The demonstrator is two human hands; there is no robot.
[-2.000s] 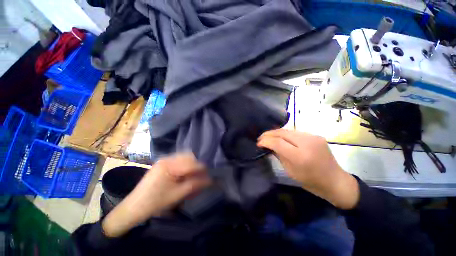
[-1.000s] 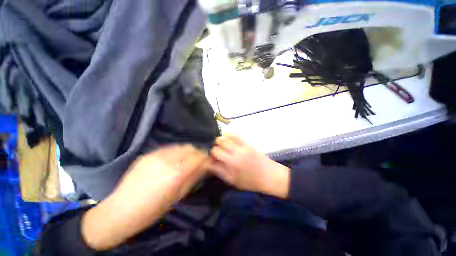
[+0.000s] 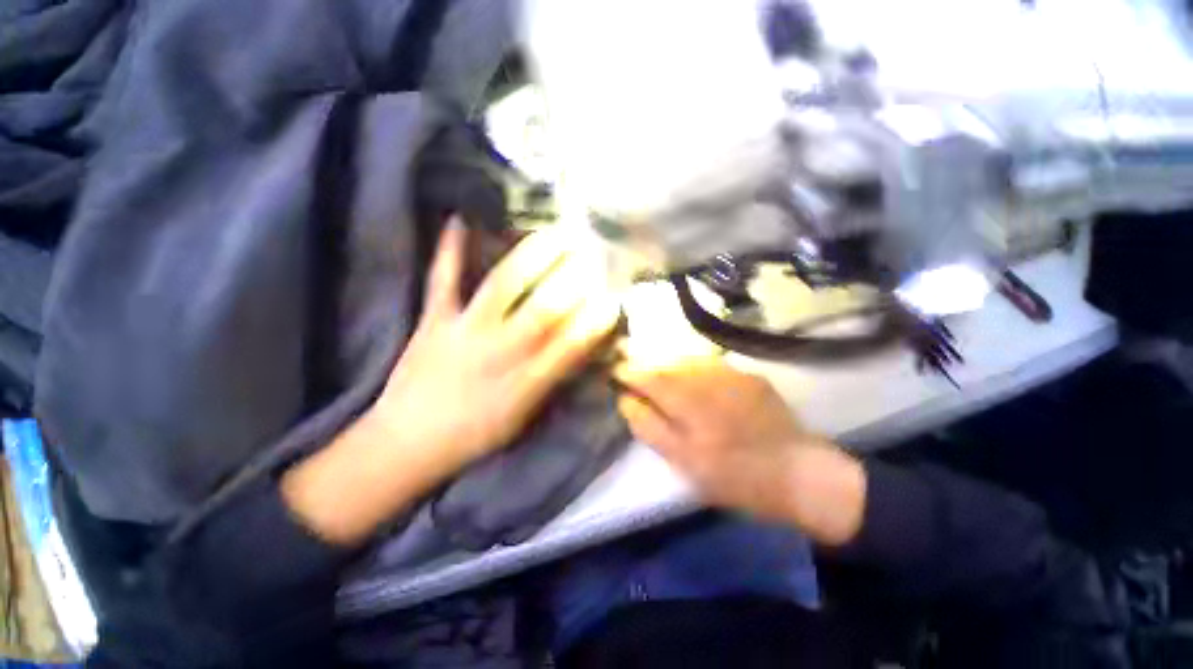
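Note:
The dark grey garment (image 3: 196, 288) lies at the left and runs under my left hand toward the machine. My left hand (image 3: 491, 359) rests on it with fingers spread, its fingertips close to the needle area, which is blurred by glare. My right hand (image 3: 713, 425) pinches the garment edge with thumb and forefinger, just right of my left fingertips. The sewing machine head (image 3: 811, 144) is blurred and overexposed in front of my hands. The needle and presser foot cannot be made out.
A dark curved strip (image 3: 798, 342) arcs over the table right of the needle area. Black strip ends (image 3: 932, 342) and a slim dark reddish tool (image 3: 1026, 295) lie further right. The white table's front edge (image 3: 975, 373) runs below my right hand.
The view has moved closer to the machine. Both hands have moved with the garment from the table's front edge up to the needle area, and my left hand has spread flat on the cloth.

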